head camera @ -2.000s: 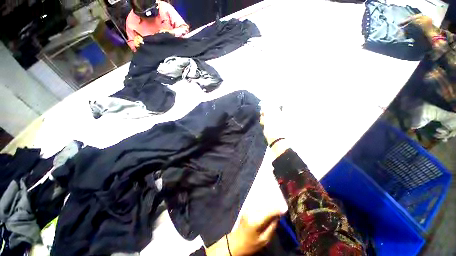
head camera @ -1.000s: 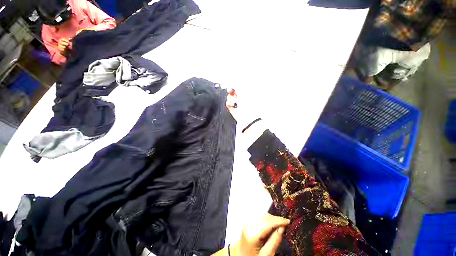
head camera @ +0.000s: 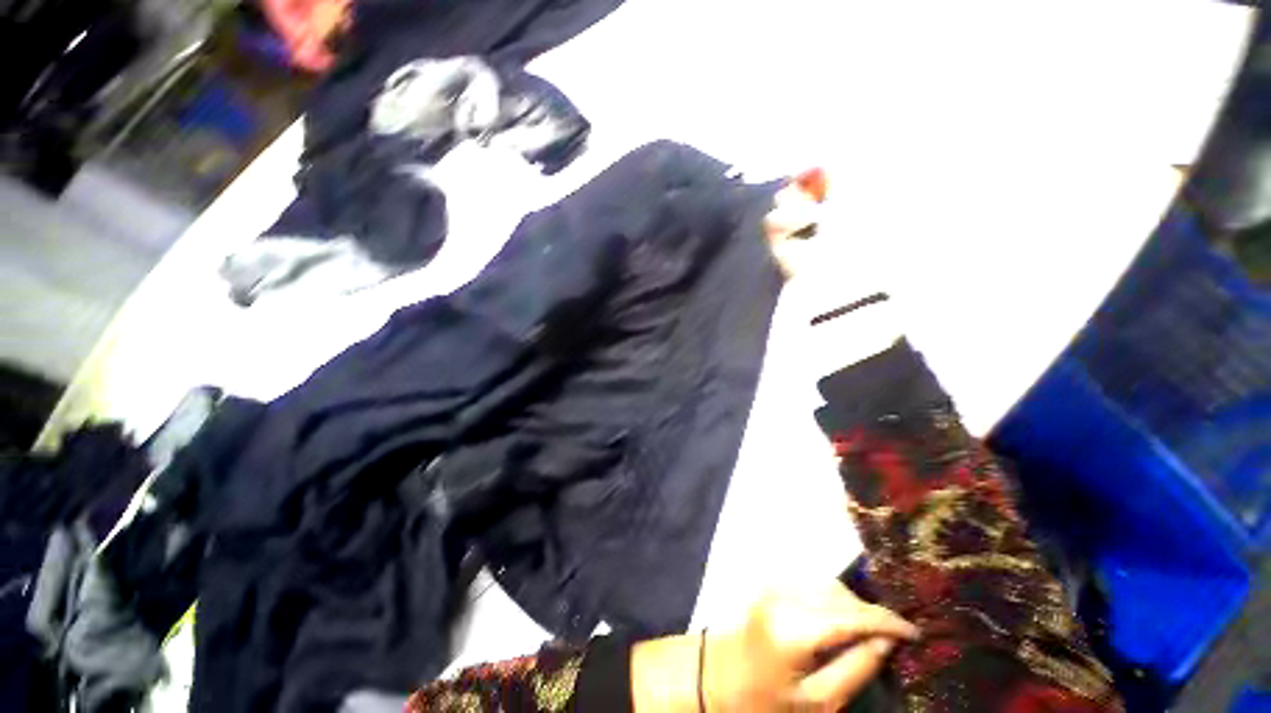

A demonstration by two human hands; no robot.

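A dark navy-black garment (head camera: 599, 362) lies spread and wrinkled in front of me, with pale seam lines. My right hand (head camera: 796, 230) is at its far right corner, small and washed out by glare. A red-orange spot at its fingers fits the thread snips (head camera: 811, 183); the blades cannot be made out. My left hand (head camera: 788, 644) is low, right of the garment and in front of my right sleeve. Its thumb and fingertips are pinched together; whether they hold something thin cannot be told.
The white table (head camera: 1018, 98) has a curved edge. Another dark garment with grey parts (head camera: 356, 209) lies at the far left. Dark and grey garments (head camera: 98, 599) are heaped at the near left. Blue crates (head camera: 1150, 515) stand below at right. Part of a person in pink (head camera: 308, 28) shows at the top left.
The view has swung left and back since one second ago and is blurred. My right hand stays by the garment's far corner. My left hand keeps its pinched pose beside my right sleeve.
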